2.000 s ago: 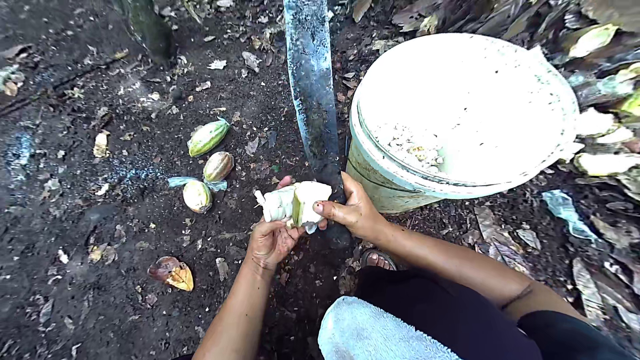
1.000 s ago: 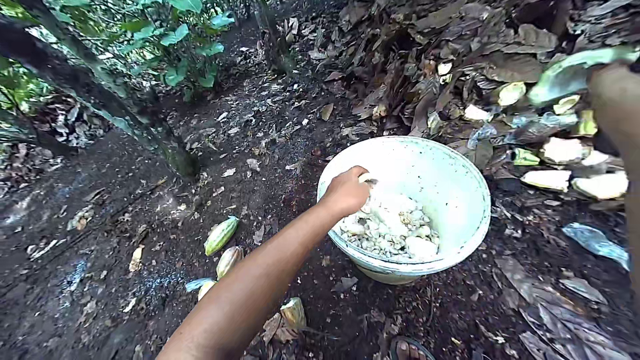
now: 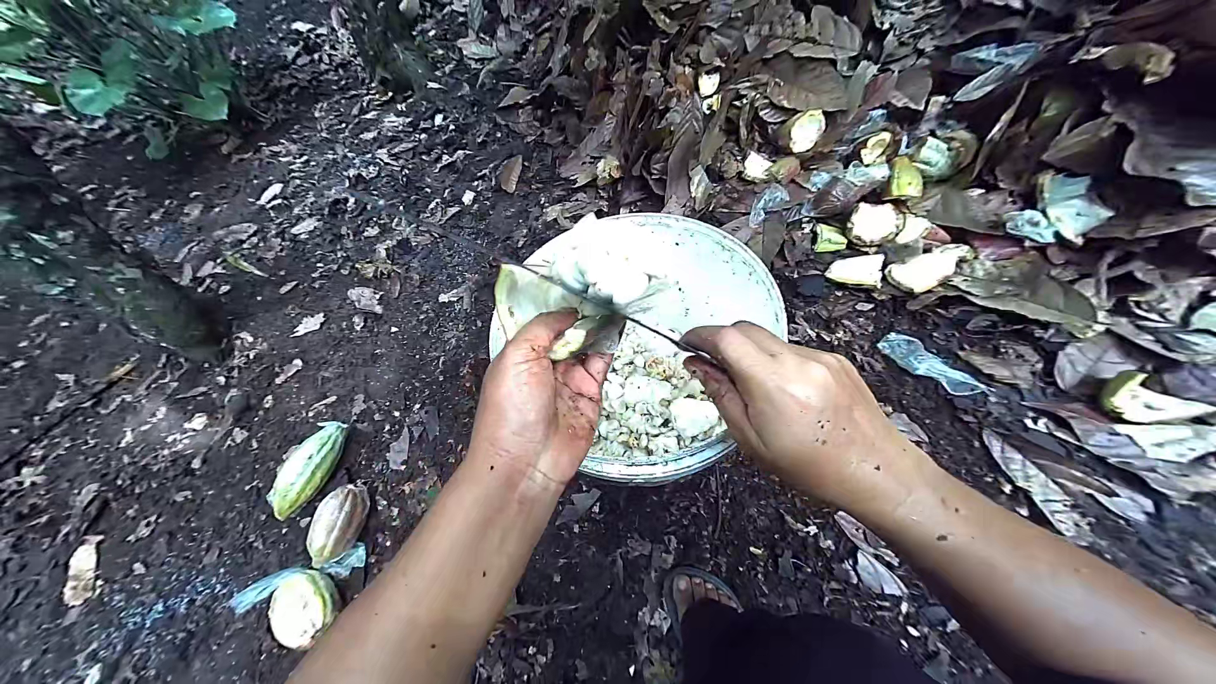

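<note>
Over a white plastic bucket (image 3: 736, 275), my left hand (image 3: 537, 404) holds an opened piece of cacao pod husk (image 3: 521, 296), with white pulp showing beside it. My right hand (image 3: 793, 404) is closed on the near end of a long, thin dark blade (image 3: 655, 331), seen almost edge-on; it looks like a machete. The blade crosses the pod piece, and blur hides whether it cuts in. Wet white cacao beans (image 3: 651, 404) lie in the bucket below both hands.
At the lower left lie a green cacao pod (image 3: 309, 470), a brownish pod (image 3: 338, 524) and a cut pod (image 3: 302, 608). A tree trunk (image 3: 104, 275) stands left. Discarded husks (image 3: 926, 268) lie among dry leaves at right. My sandalled foot (image 3: 698, 591) is near the bucket.
My left hand has come up from inside the bucket and now holds a pod piece. My right hand, raised at the far right with a husk a second ago, is now over the bucket's right side.
</note>
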